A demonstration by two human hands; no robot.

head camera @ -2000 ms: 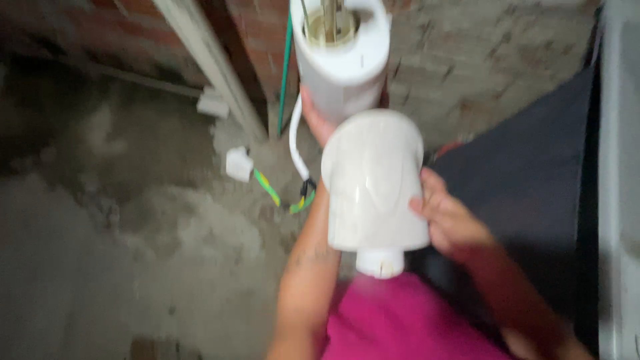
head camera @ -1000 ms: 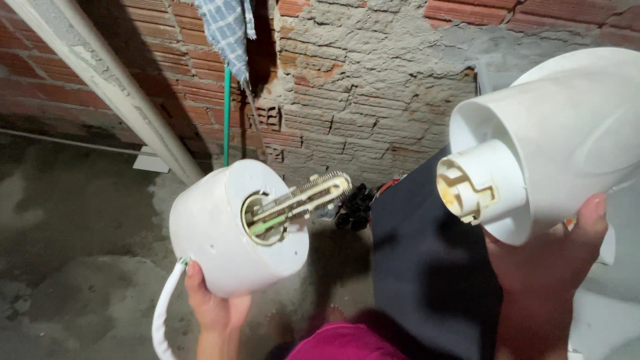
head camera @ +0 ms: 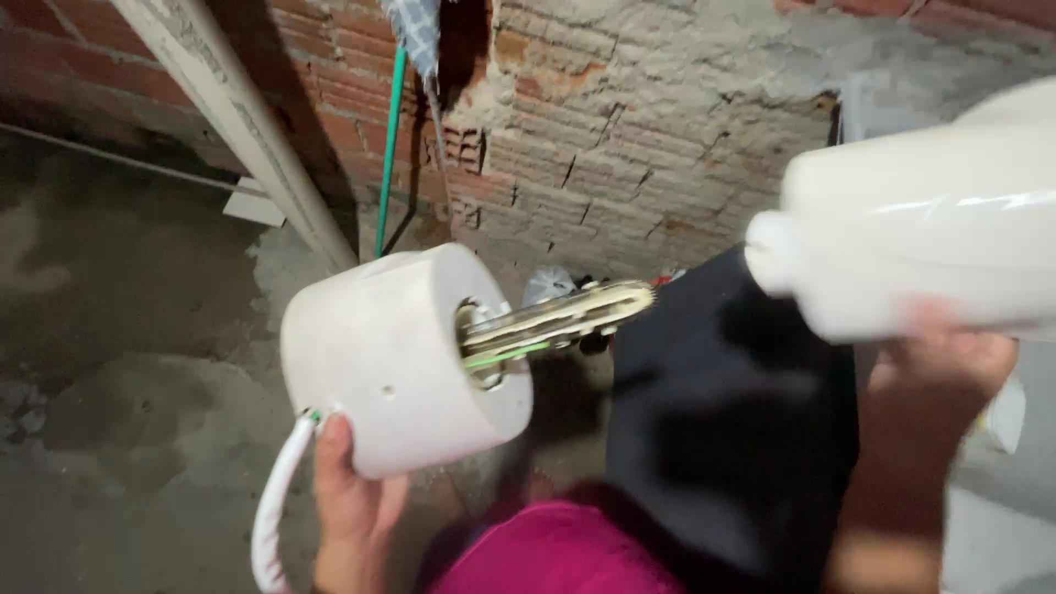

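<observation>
My left hand (head camera: 355, 487) grips a white plastic cylindrical housing (head camera: 379, 355) from below, left of centre. A long heating-element core (head camera: 561, 318) with a coiled wire and a green wire juts out of the housing's round opening toward the right. A white sleeved cable (head camera: 276, 503) leaves the housing beside my left thumb. At the right, my right hand (head camera: 949, 346) holds a white plastic cover (head camera: 916, 223) from below, blurred, with its narrow round neck pointing left. The two white parts are apart.
A rough brick wall (head camera: 577, 148) stands ahead. A pale pole (head camera: 239, 124) leans at the left, near a green rod (head camera: 392, 157) and a hanging checked cloth (head camera: 415, 37). Dark fabric (head camera: 734, 429) covers something between my hands. The concrete floor (head camera: 148, 412) looks damp.
The two white parts, close together two seconds ago, are now held apart. Since one second ago, the right-hand cover has turned: its open socket end no longer shows, and its narrow neck faces left.
</observation>
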